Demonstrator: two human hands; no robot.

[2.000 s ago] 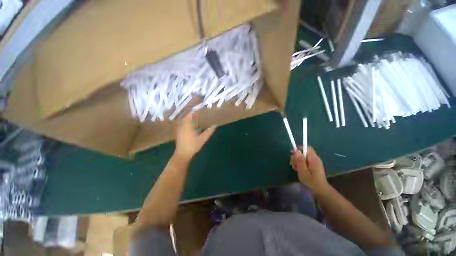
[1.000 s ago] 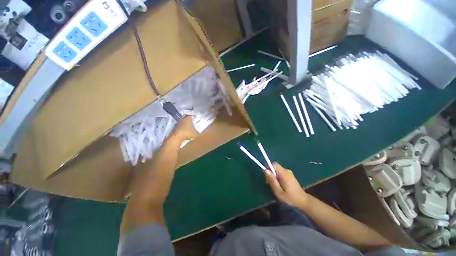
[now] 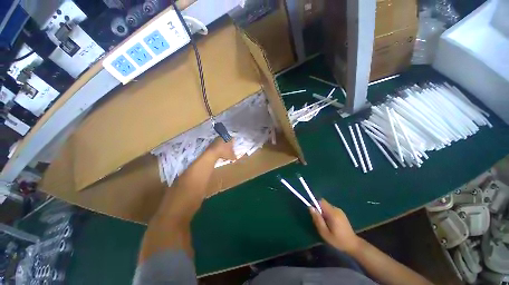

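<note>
My right hand (image 3: pixel 330 219) is shut on two white sticks (image 3: pixel 296 192) above the green bench; they fan apart in a V, with dark or clear tips at the far ends. My left hand (image 3: pixel 224 151) reaches into the large open carton (image 3: pixel 128 131), at the heap of translucent sleeves (image 3: pixel 245 125). Its fingers are partly hidden among the sleeves and behind the hanging connector (image 3: pixel 222 132), so its grip cannot be told.
Long white rods (image 3: pixel 424 122) lie in a fanned pile at right, with three apart beside it. Odd sticks (image 3: pixel 312 110) lie by the metal post (image 3: pixel 360 55). A power strip (image 3: pixel 146 47) is above the carton. Moulded housings (image 3: pixel 474 217) fill a box at lower right.
My left hand has moved from the carton's front edge into the heap. My right hand still holds the two sticks, now lower and nearer the carton. The camera view has shifted.
</note>
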